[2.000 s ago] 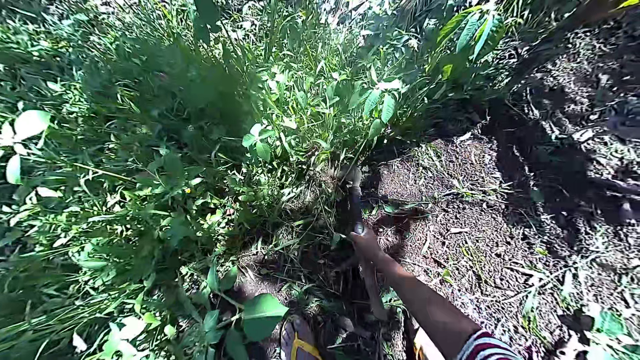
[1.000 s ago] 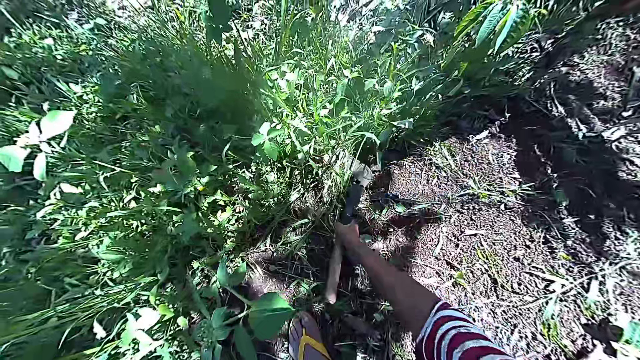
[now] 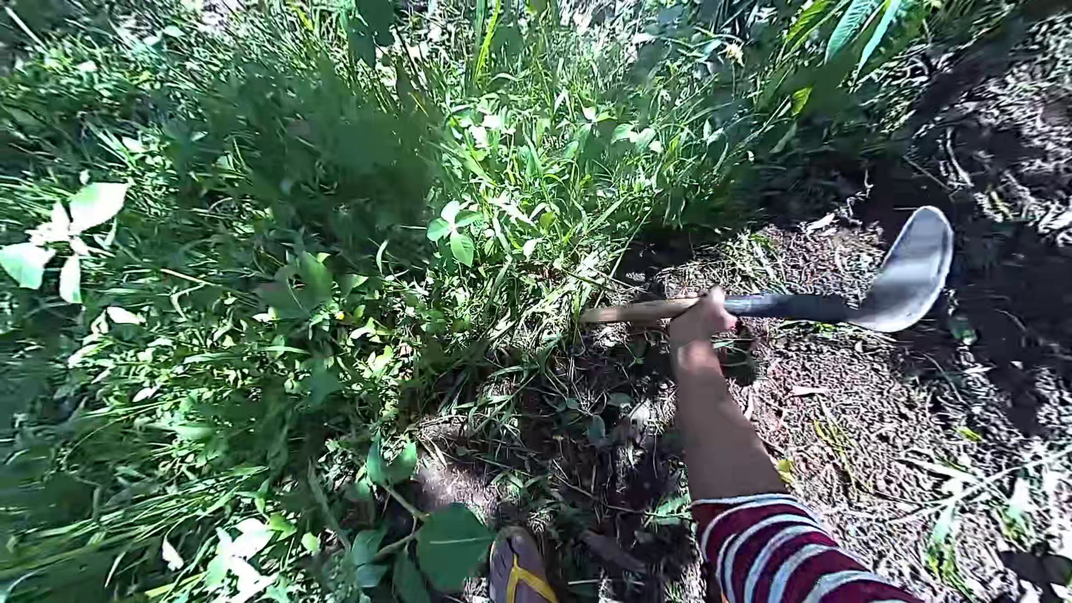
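My right hand (image 3: 703, 316), at the end of a striped sleeve, is closed around the handle of a hand tool with a curved metal blade (image 3: 913, 272). The tool lies almost level across the view: the bare wooden end of its handle (image 3: 624, 312) points left, and the dark part and broad blade reach right, above bare soil. Dense green grass and weeds (image 3: 519, 226) grow just left of and beyond the hand. My left hand is not in view.
A foot in a sandal with a yellow strap (image 3: 523, 574) stands at the bottom edge. Beside it grows a broad-leaved plant (image 3: 452, 544). Bare, crumbly soil (image 3: 846, 402) with scattered plant bits lies to the right, and leafy branches (image 3: 863, 25) hang at the top right.
The tool has swung from upright in the view, its blade at the edge of the grass, to sideways with the blade at the right over the soil. My right hand still grips it.
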